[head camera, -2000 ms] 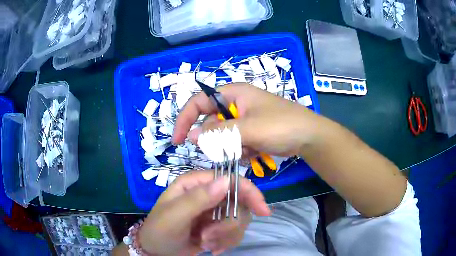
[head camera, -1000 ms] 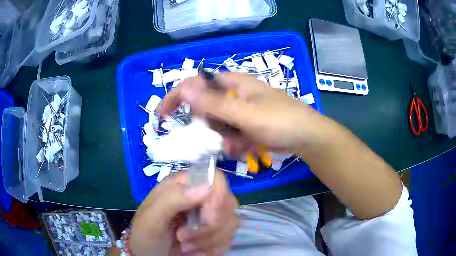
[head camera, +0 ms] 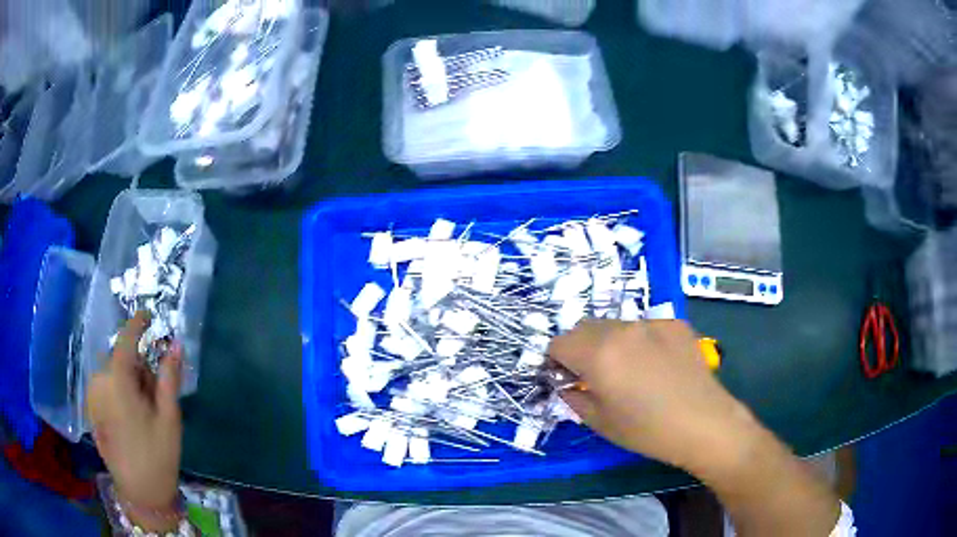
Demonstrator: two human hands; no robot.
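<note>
The blue sorting tray (head camera: 312,346) holds a loose heap of tagged metal pins (head camera: 462,315), thin silver rods with white tabs. My right hand (head camera: 645,388) is over the tray's right side, closed around the side cutters; a yellow-orange handle (head camera: 710,353) shows past the hand. Its fingertips are down at the pins, and whether they pinch one is hidden. My left hand (head camera: 136,425) is at the near end of a clear tub of tagged pins (head camera: 199,252) on the left, thumb and finger apart, with no bundle visible in it.
A clear tub with white contents (head camera: 504,163) and tagged pins on top stands behind the tray. A digital scale (head camera: 731,215) and red-handled scissors (head camera: 878,341) lie right. More clear tubs stand back left (head camera: 226,84) and back right (head camera: 829,115). A compartment box (head camera: 215,509) sits low left.
My left hand has moved from in front of the tray to the left tub and no longer holds the pin bundle. My right hand has moved right and down. The view has shifted.
</note>
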